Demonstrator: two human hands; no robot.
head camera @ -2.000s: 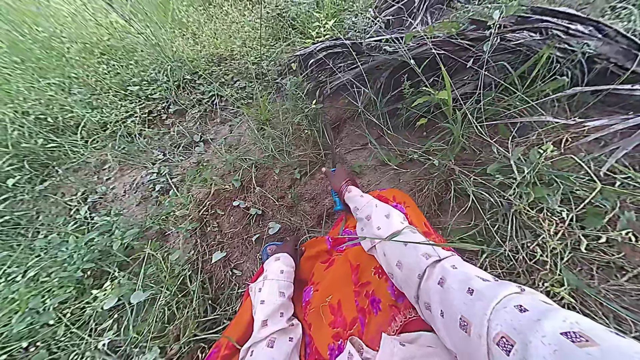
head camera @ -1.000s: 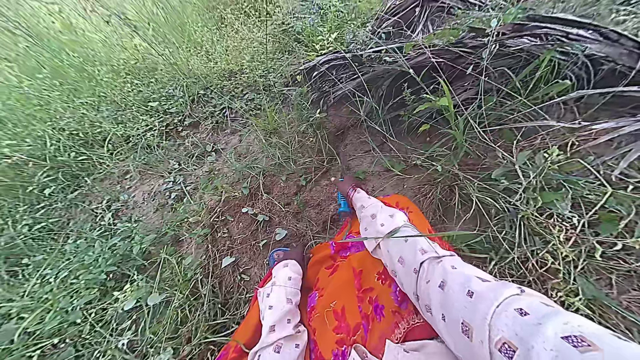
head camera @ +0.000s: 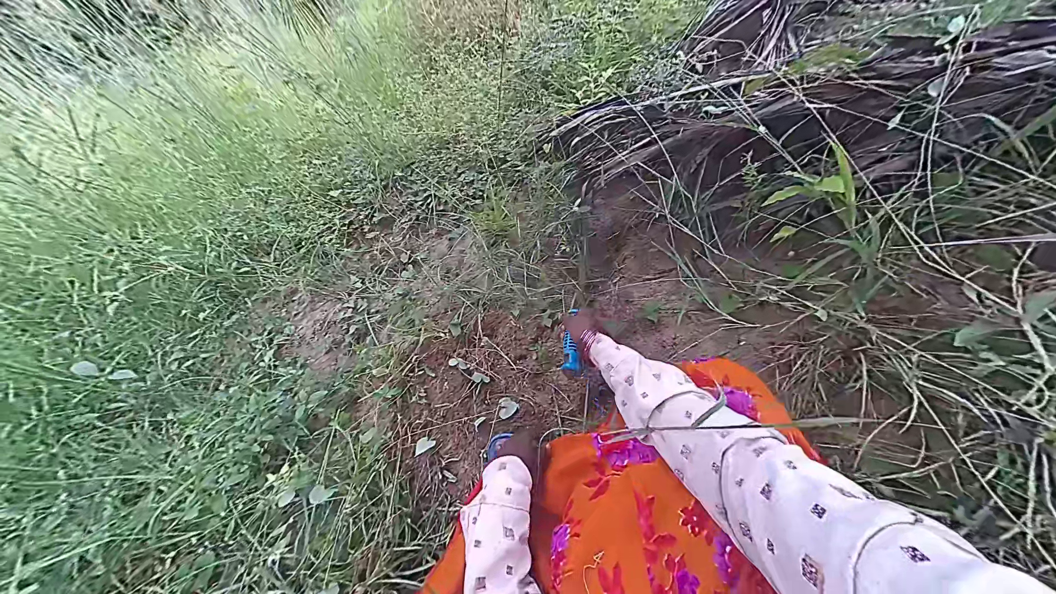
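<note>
My right hand (head camera: 582, 324) is closed around the ribbed blue handle (head camera: 571, 353) of a tool, low over the bare soil. A thin dark part, seemingly its blade, stretches from the fist up the view toward the grass; its edge and tip are blurred. Bangles circle that wrist. Lower and to the left, my left hand (head camera: 521, 448) is beside a blue object (head camera: 497, 446), perhaps footwear. Its fingers are too dark to make out. Orange floral cloth (head camera: 652, 503) covers my lap, between two pale patterned sleeves. A long grass blade (head camera: 742, 425) crosses the right sleeve.
Dry, layered palm fronds (head camera: 742, 115) lie at the upper right, above a patch of reddish soil (head camera: 643, 280). Tall green grass (head camera: 206, 181) and low leafy weeds (head camera: 206, 462) spread over the left side. Tangled dry stems (head camera: 916, 363) lie right of my arm.
The view has shifted somewhat to the left. My right hand stays closed on the blue handle, and my left hand stays low beside the blue object.
</note>
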